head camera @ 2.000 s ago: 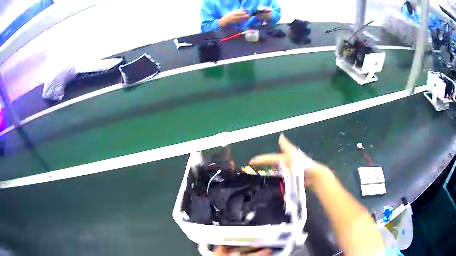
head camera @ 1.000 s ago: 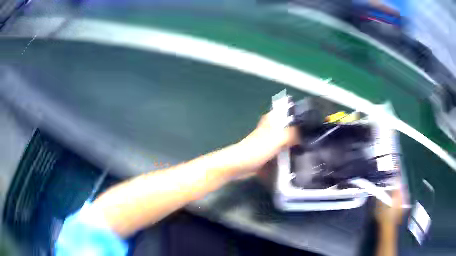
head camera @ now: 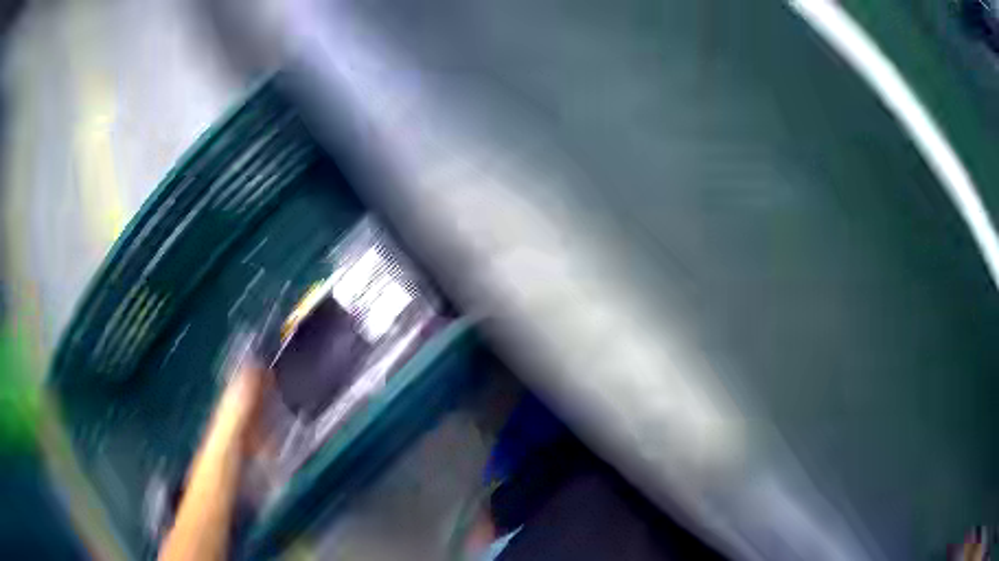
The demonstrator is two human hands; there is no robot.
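Observation:
An open white-rimmed unit [head camera: 323, 362] is at the inner right side of the large dark green crate [head camera: 181, 225], beside the bench edge. It shows a dark interior, a small yellow part and a bright pale block at its upper end. My left hand [head camera: 250, 400] reaches in from the lower left and appears closed on the unit's left end; blur hides the fingers. My right hand is not identifiable. A small skin-coloured patch shows at the lower right corner, too cut off to name.
The crate's ribbed wall rises on the left, with other blurred shapes inside. The worn bench edge [head camera: 570, 296] runs diagonally beside it. The green bench surface and a white belt edge strip [head camera: 909, 104] lie to the right. Dark blue clothing shows at the bottom.
The view has swung left and down from the bench to the crate. My left hand was at the unit's corner over the bench and is now at a unit in the crate.

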